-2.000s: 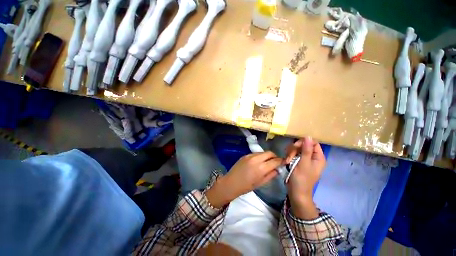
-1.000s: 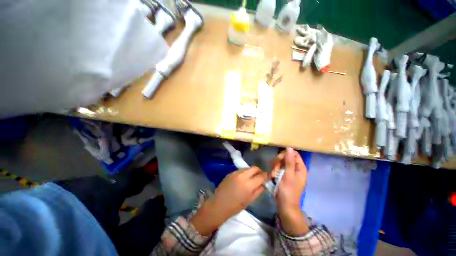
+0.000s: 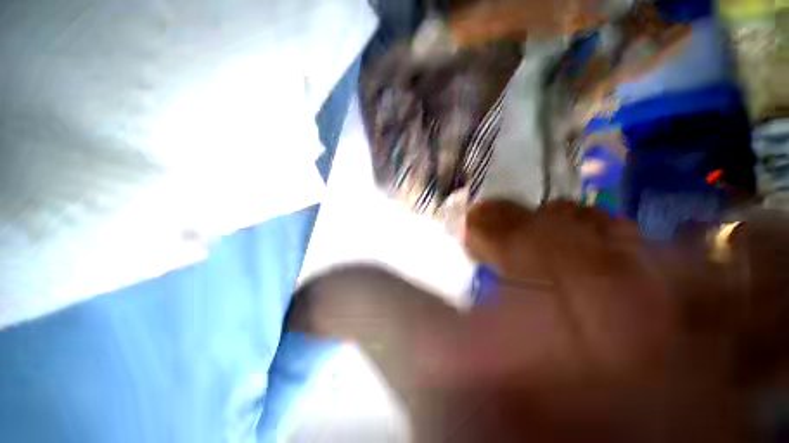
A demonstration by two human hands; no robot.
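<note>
The view is heavily blurred. A large hand (image 3: 554, 320) fills the lower right, very close to the camera, with its fingers towards the left and the thumb apart below them. I cannot tell whether it is my left hand, my right hand or another person's. A small blue spot (image 3: 484, 285) shows between thumb and fingers; I cannot tell what it is. No grey-white stem part can be made out, and the bench edge with the tape strips is not in view.
A large white cloth or garment (image 3: 173, 147) fills the upper left, with light blue cloth (image 3: 156, 355) below it. Dark blurred shapes (image 3: 432, 112) are at the top centre. A blue object (image 3: 683, 156), possibly a crate, is at the upper right.
The camera has swung away from the bench. The bench, stems and the two working hands no longer show as before. The large hand now appears close up, and white cloth covers the upper left.
</note>
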